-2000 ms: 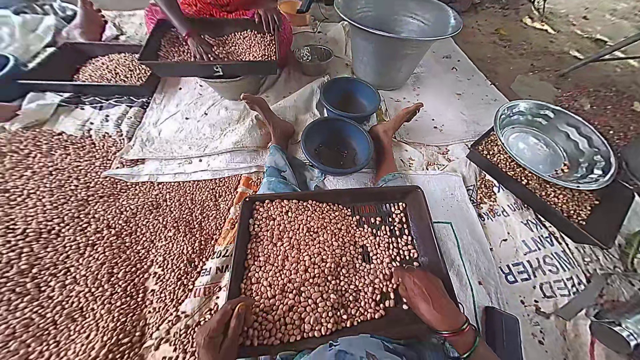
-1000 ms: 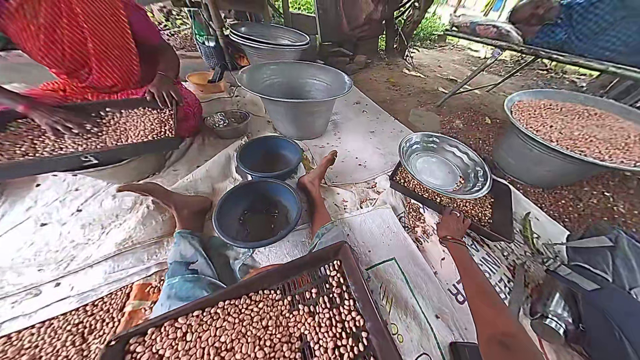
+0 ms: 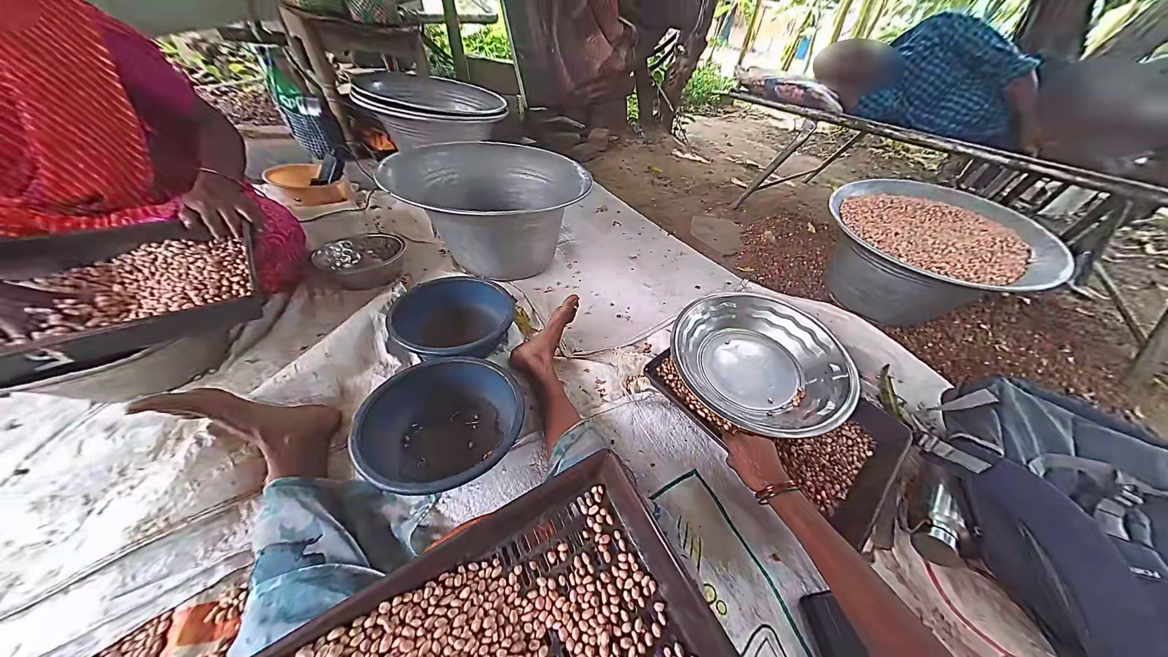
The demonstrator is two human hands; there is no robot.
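Note:
My right hand (image 3: pixel 756 464) reaches out to the right and touches the near rim of a shiny steel basin (image 3: pixel 765 365); its fingertips are hidden under the rim. The basin rests on a dark tray (image 3: pixel 883 456) of reddish nuts or seeds (image 3: pixel 826 461), and a few lie inside it. Across my legs lies a brown slotted plastic crate (image 3: pixel 630 520) with a layer of pale pinkish nuts or seeds (image 3: pixel 511 598). My left hand is out of view. Beyond the crate stand two blue bowls (image 3: pixel 438 424) between my feet, dark bits in the nearer one.
At left a co-worker's hand (image 3: pixel 219 205) rests on another crate (image 3: pixel 137 321). Ahead stands a large aluminium tub (image 3: pixel 497 228). At right are a nut-filled tub (image 3: pixel 899 292), a backpack (image 3: pixel 1058 493) and a steel bottle (image 3: pixel 940 520). A person lies on a bench (image 3: pixel 958 132) behind.
My right hand was over the crate two seconds ago and has moved out to the steel basin. My left hand, earlier at the crate's near left corner, has left the view. The view has swung right and up.

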